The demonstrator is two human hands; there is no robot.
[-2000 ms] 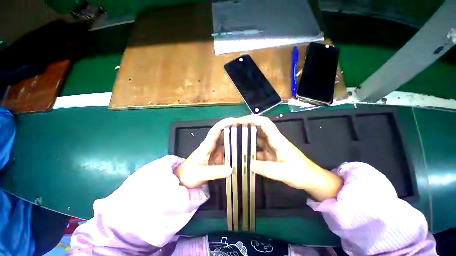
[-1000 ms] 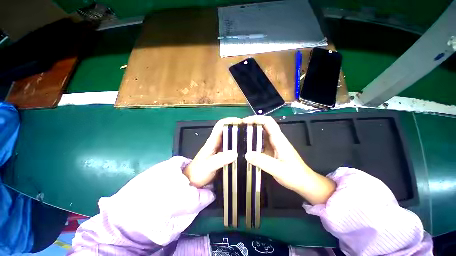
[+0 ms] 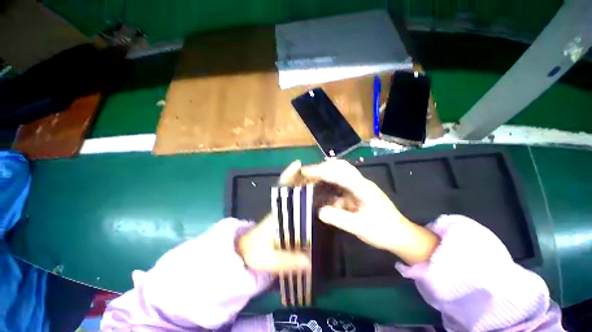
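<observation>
Several smartphones [image 3: 296, 217] stand on edge side by side in one stack, their thin gold and white side frames facing up. My left hand [image 3: 266, 249] holds the stack around its left side and lower part, with the thumb across the edges; it is somewhat blurred. My right hand [image 3: 363, 207] is just right of the stack, fingers curved and apart from the thumb; a blurred dark patch lies between them, and I cannot tell whether it touches the phones. The black phone tray [image 3: 448, 211] lies flat under and behind both hands.
A wooden board [image 3: 221, 97] lies at the back with a grey folder [image 3: 341, 42], a black phone [image 3: 326, 122], a blue pen [image 3: 376, 107] and another black phone [image 3: 406, 107]. A slanting post [image 3: 519, 78] stands at right. Blue cloth [image 3: 14, 201] shows at the left edge.
The phones were in two groups, one in each hand. Now they form one stack in my left hand, shifted left. My right hand has its fingers off to the right side.
</observation>
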